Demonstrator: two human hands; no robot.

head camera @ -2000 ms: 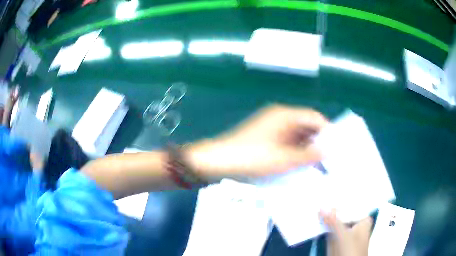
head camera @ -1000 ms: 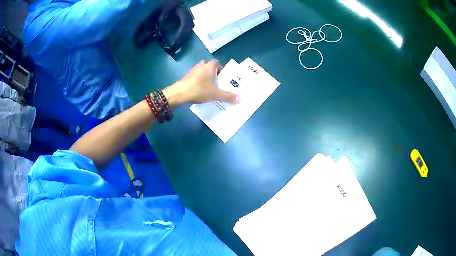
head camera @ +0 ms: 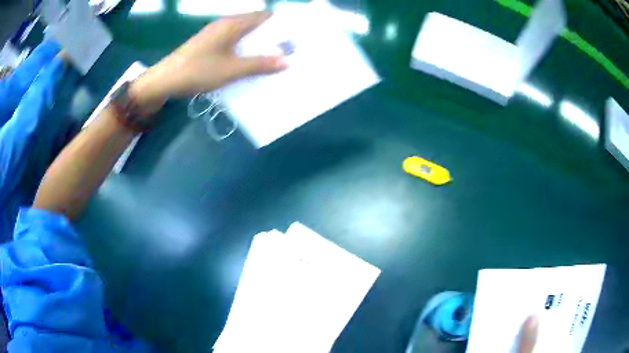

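My left hand (head camera: 207, 58), with a bead bracelet at the wrist, holds white booklets (head camera: 303, 89) by their left side, above the table near the rubber bands; the picture is blurred there. A stack of larger white sheets (head camera: 296, 289) lies at the bottom centre. At the bottom right, a finger of my right hand (head camera: 528, 336) shows on top of a white printed booklet (head camera: 565, 296) with a small dark logo; the rest of that hand is cut off by the edge. A light-blue label roll (head camera: 452, 316) lies left of that booklet.
A yellow thermometer or timer (head camera: 426, 170) lies on the dark-green table (head camera: 276, 186). Rubber bands (head camera: 222, 123) lie beyond it on the left. A white open box (head camera: 465, 55) stands at the far right. Another person's blue sleeve (head camera: 31, 117) is at the left edge.
My left hand has lifted the booklets off the table and carried them away to the far side. The view has turned right; the roll and my right finger on a booklet now show.
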